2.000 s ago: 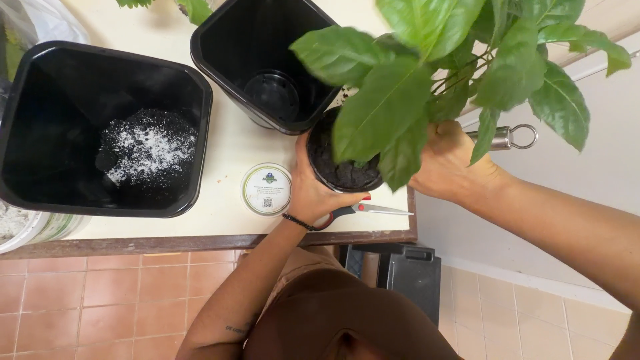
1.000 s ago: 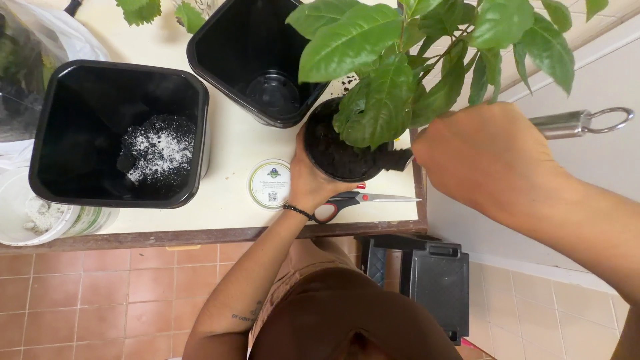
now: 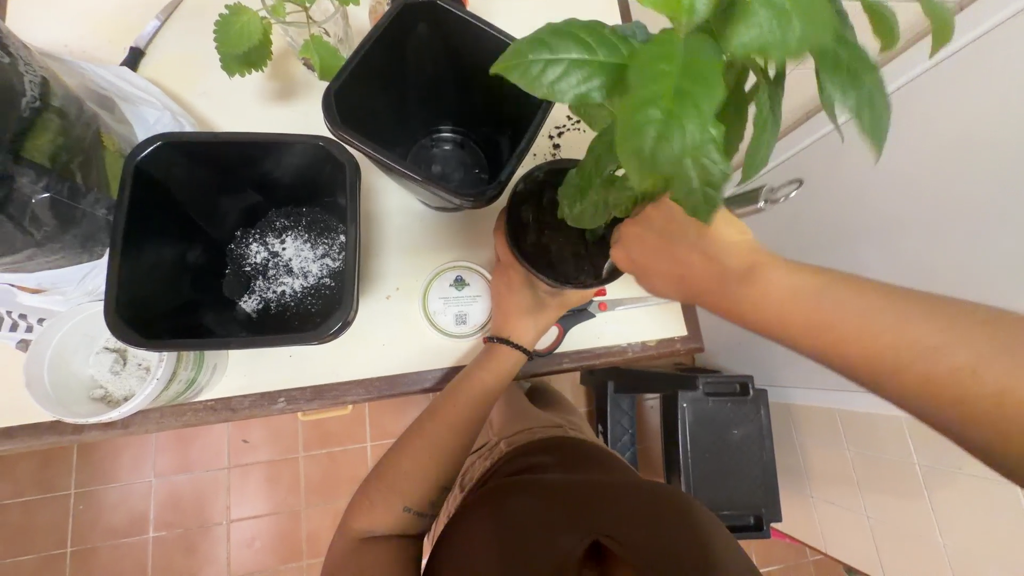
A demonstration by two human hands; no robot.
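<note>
My left hand (image 3: 524, 300) is wrapped around a small round plant pot (image 3: 552, 240) of dark soil, near the table's front edge. A leafy green plant (image 3: 672, 96) rises from it and hides part of the rim. My right hand (image 3: 680, 248) is closed on a metal-handled tool (image 3: 756, 200) at the pot's right side; its working end is mostly hidden at the soil. Behind the pot stands a black square pot (image 3: 432, 88). Another black square pot (image 3: 232, 328), with white granules (image 3: 292, 260) on dark material at its bottom, stands to the left.
Scissors (image 3: 576, 316) and a round labelled lid (image 3: 458, 300) lie beside my left hand. A white tub (image 3: 96, 376) of pale powder stands front left, near a plastic bag (image 3: 60, 160). A knife (image 3: 148, 36) and a leafy cutting (image 3: 244, 36) are farther back. A black step stool (image 3: 724, 448) is below.
My right hand has moved down and left, close against the small pot's right side, with the tool in it. My left hand has kept hold of the pot.
</note>
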